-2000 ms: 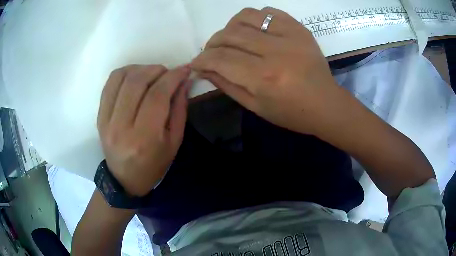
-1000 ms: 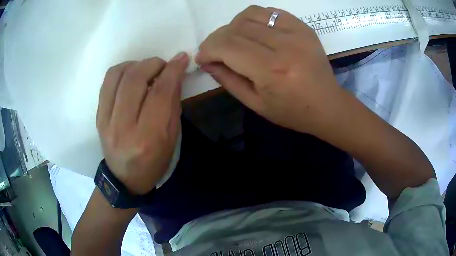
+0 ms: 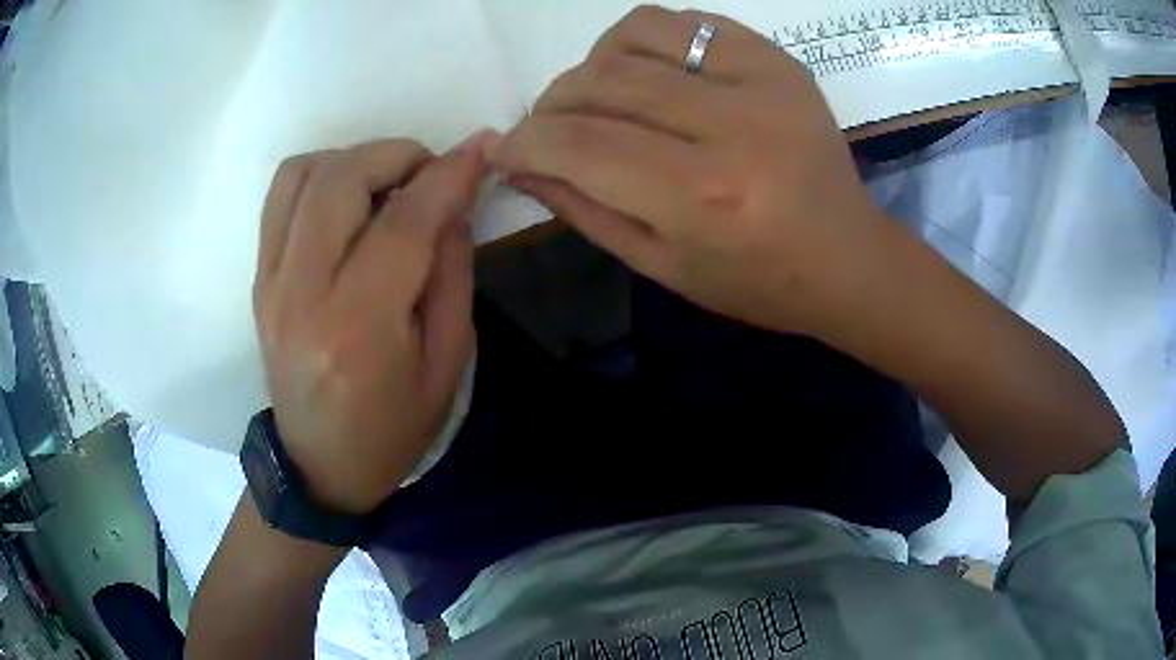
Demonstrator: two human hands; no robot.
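Observation:
A large white fabric panel (image 3: 142, 194) lies over the table's front left part and hangs down at the left. My left hand (image 3: 368, 310), with a black watch on the wrist, pinches the panel's edge between thumb and forefinger. My right hand (image 3: 696, 168), with a ring, pinches the same edge, its fingertips touching those of my left hand. Both hands are bare and sit at the table's front edge. The pinched bit of fabric is mostly hidden by the fingers.
A printed ruler scale (image 3: 903, 39) runs along the table at the upper right. A narrow white strip (image 3: 1086, 58) hangs over the wood edge. White pieces (image 3: 1032, 245) hang at the right, others (image 3: 194, 496) at the lower left. My dark-covered lap (image 3: 671, 438) is below.
The fingertips were slightly apart one second ago and now meet at the fabric edge. Both hands have moved only a little.

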